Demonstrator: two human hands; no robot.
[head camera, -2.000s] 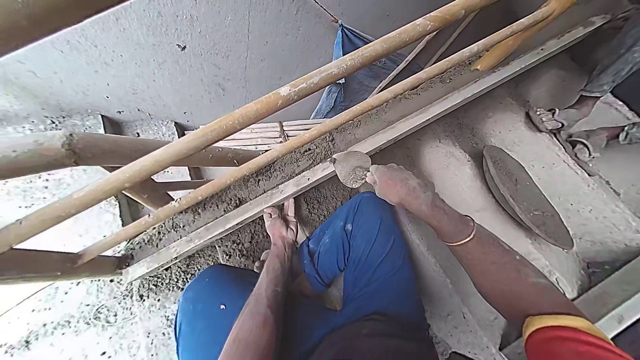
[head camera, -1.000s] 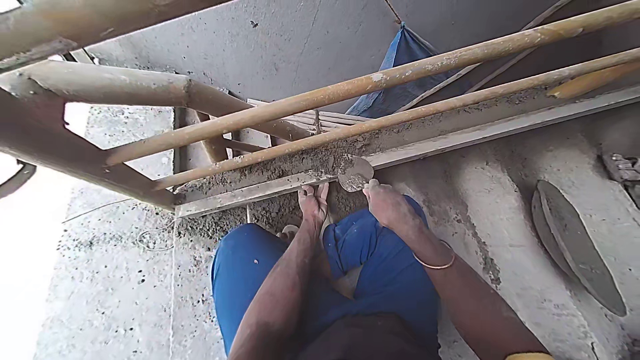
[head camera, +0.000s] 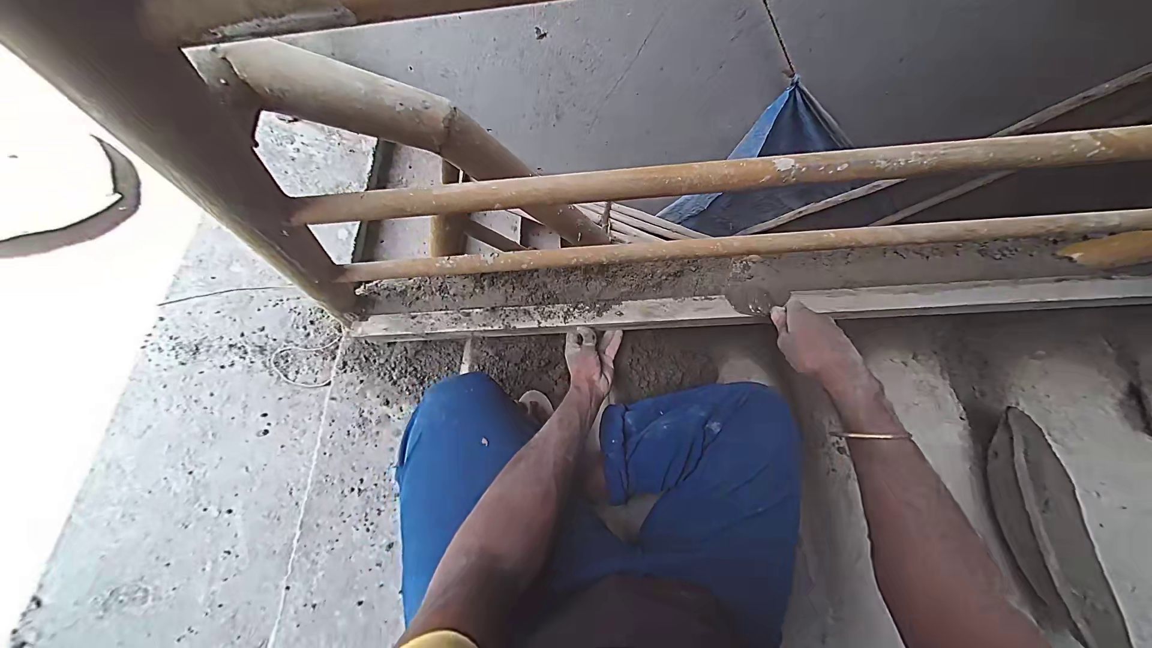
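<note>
My right hand (head camera: 814, 346) is closed around the handle of a mortar-coated trowel (head camera: 754, 290); its blade lies over the long straight board (head camera: 666, 312) and the mortar behind it. Against the near edge of this board rest the fingers of my left hand (head camera: 591, 355), below its middle-left part; whether they grip it is hard to tell. Wet mortar (head camera: 540, 286) fills the strip between the board and the lower rail (head camera: 576, 259). More loose mortar lies on the near side, by my left hand.
Above the strip runs an upper rail (head camera: 702, 175), joined to a thick post (head camera: 198, 162) at left. A blue sheet (head camera: 783, 162) hangs beyond. Concrete steps (head camera: 918, 405) descend at right, holding a shallow mortar pan (head camera: 1053, 531). A thin string (head camera: 309, 486) crosses the speckled floor.
The view has swung, bringing the post and left floor into sight. My right hand keeps the trowel at the board, and my left hand stays at its near edge.
</note>
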